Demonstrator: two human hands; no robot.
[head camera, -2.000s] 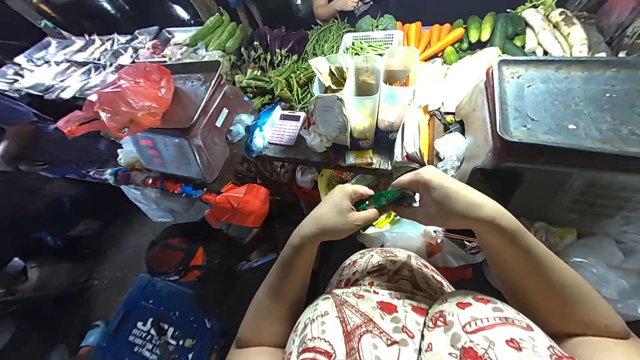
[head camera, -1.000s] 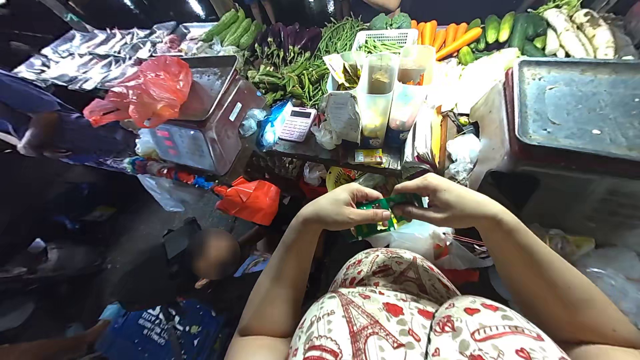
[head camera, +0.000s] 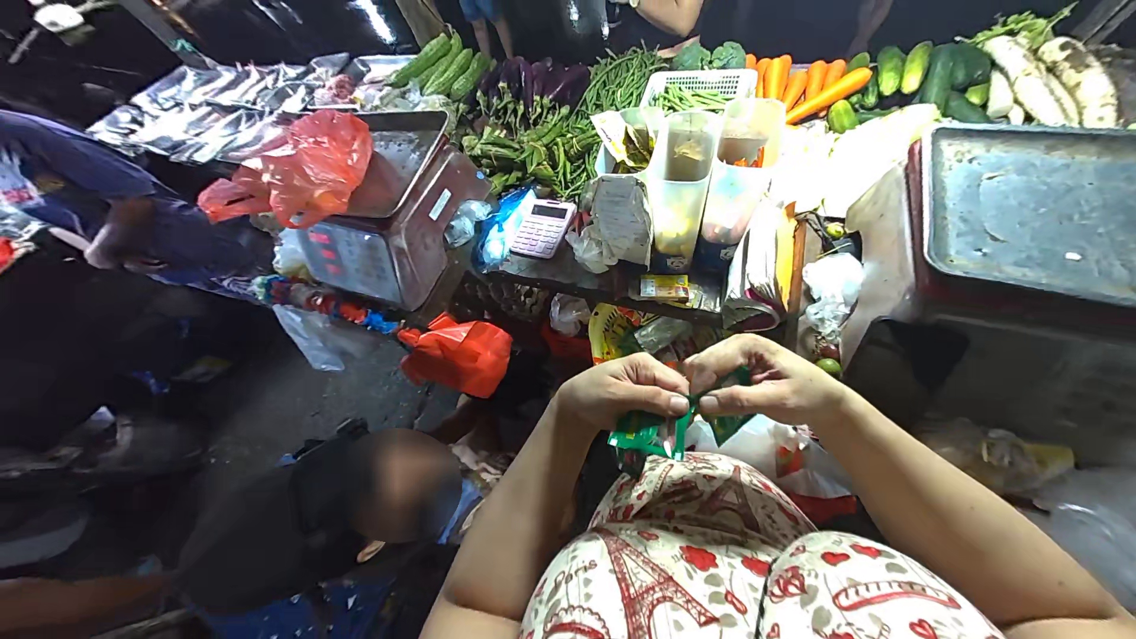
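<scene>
Both hands meet in front of my chest on a small green plastic packet (head camera: 646, 431). My left hand (head camera: 626, 390) pinches one side of it between thumb and fingers. My right hand (head camera: 759, 382) pinches the other side, its fingertips almost touching those of the left. The packet's shiny green film hangs below both hands, and my fingers hide its upper edge. What it contains cannot be told. Just below the hands lies a white plastic bag (head camera: 781, 448), close to my patterned top.
A wooden counter edge (head camera: 595, 288) carries a calculator (head camera: 541, 228), plastic containers (head camera: 682, 191) and vegetables. Scales stand at left (head camera: 382, 248) and right, the right one with a metal tray (head camera: 1038, 204). A red bag (head camera: 461, 355) hangs at left; a person (head camera: 311, 515) is low at left.
The green packet, stretched between my hands earlier, now hangs beneath them in separate flaps. A person at lower left has come further into view. The view has shifted slightly.
</scene>
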